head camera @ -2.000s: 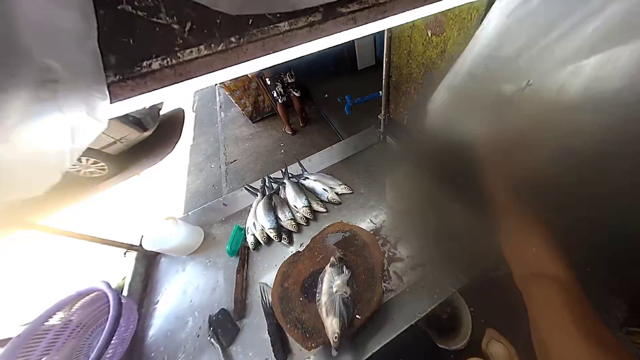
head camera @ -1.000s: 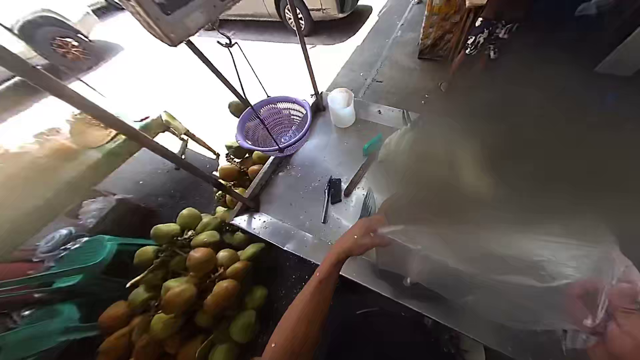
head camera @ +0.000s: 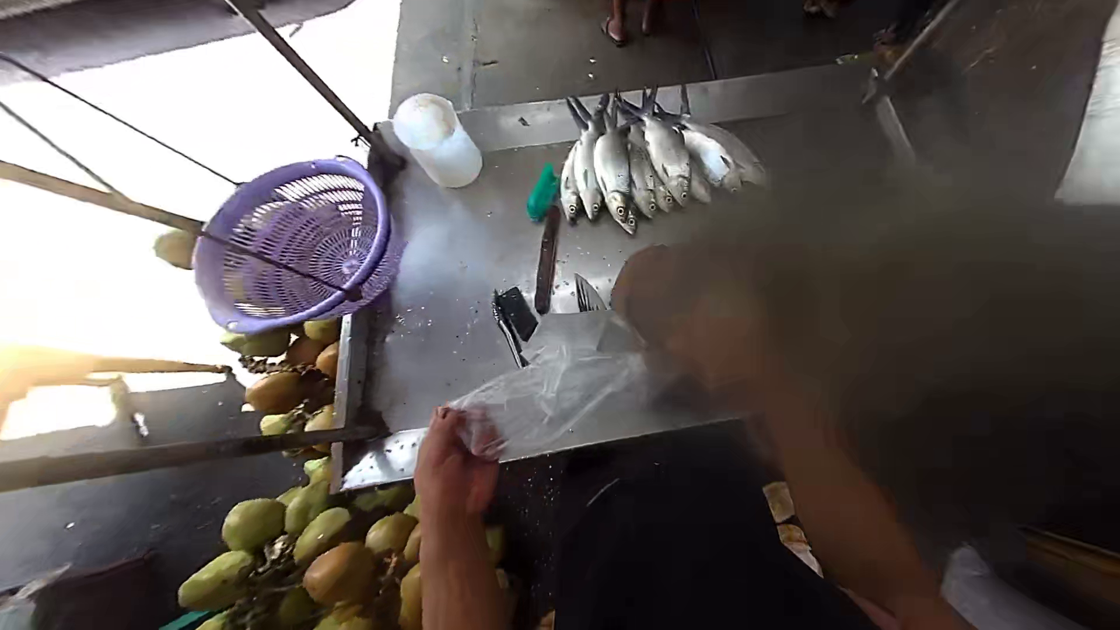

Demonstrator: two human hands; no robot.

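My left hand (head camera: 459, 455) grips the left end of a clear plastic bag (head camera: 560, 394) above the near edge of the metal table. A blur covers much of the right side; my right hand (head camera: 709, 341) shows only faintly by the bag's right end, its fingers unclear. Beyond the bag lie a black-headed brush (head camera: 516, 315), a dark wooden handle or stick (head camera: 548, 261) and a green object (head camera: 542, 192). Several silvery whole fish (head camera: 614, 166) lie side by side near the far edge. Part of the round wooden chopping block (head camera: 634, 276) shows beside the blur.
A purple plastic basket (head camera: 302, 245) hangs at the table's left edge. A white plastic container (head camera: 442, 144) stands at the far left corner. Green and brown coconuts (head camera: 341, 569) are heaped below the left side. Metal poles cross the left of the view. A person's feet (head camera: 617, 31) show beyond the table.
The view has swung a lot. My left hand, which was empty over the table's near edge a second ago, now holds the bag's left end. The bag was farther right then.
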